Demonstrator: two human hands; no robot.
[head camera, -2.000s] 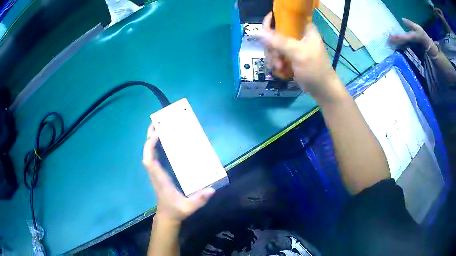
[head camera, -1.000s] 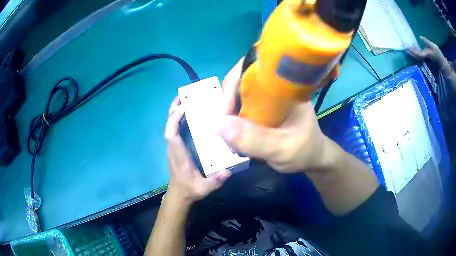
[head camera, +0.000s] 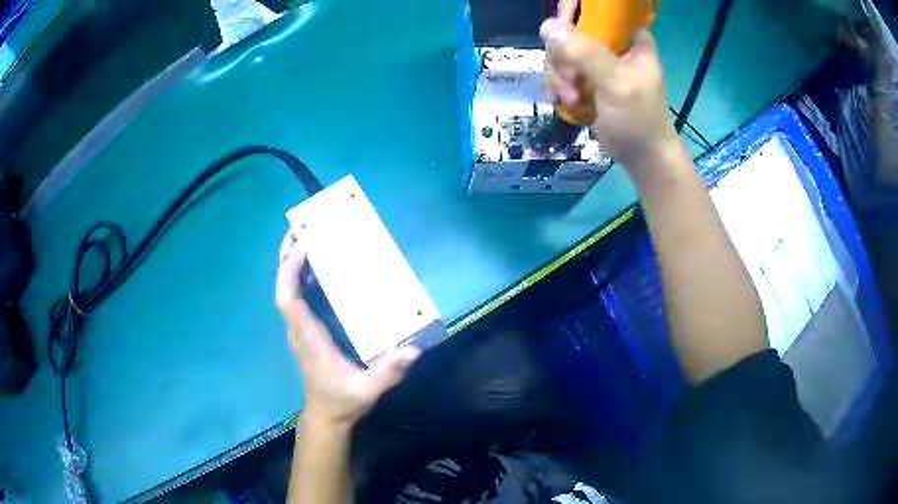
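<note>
The closed housing lies near the bench's yellow-marked edge, its white cover (head camera: 369, 271) facing up with small holes near its corners. My left hand (head camera: 330, 359) holds its left side and near end. A black power cord (head camera: 212, 182) leaves its far end and runs left to a tied coil. My right hand (head camera: 615, 94) grips the orange electric screwdriver (head camera: 612, 22) above the front of the screw feeder (head camera: 532, 123). The top of the screwdriver is cut off by the picture's upper edge and its tip is hidden.
A film-lined blue crate (head camera: 778, 226) with white covers stands at right. Black corded units (head camera: 15, 295) are bunched at the left edge. A clear-wrapped plug (head camera: 74, 468) lies at lower left. A hanging black cable (head camera: 704, 69) crosses near the feeder. Another person's arm shows at upper right.
The screwdriver in my right hand came from the feeder to the housing, then went back to the feeder. The housing, still in my left hand, shifted right and then back left in view.
</note>
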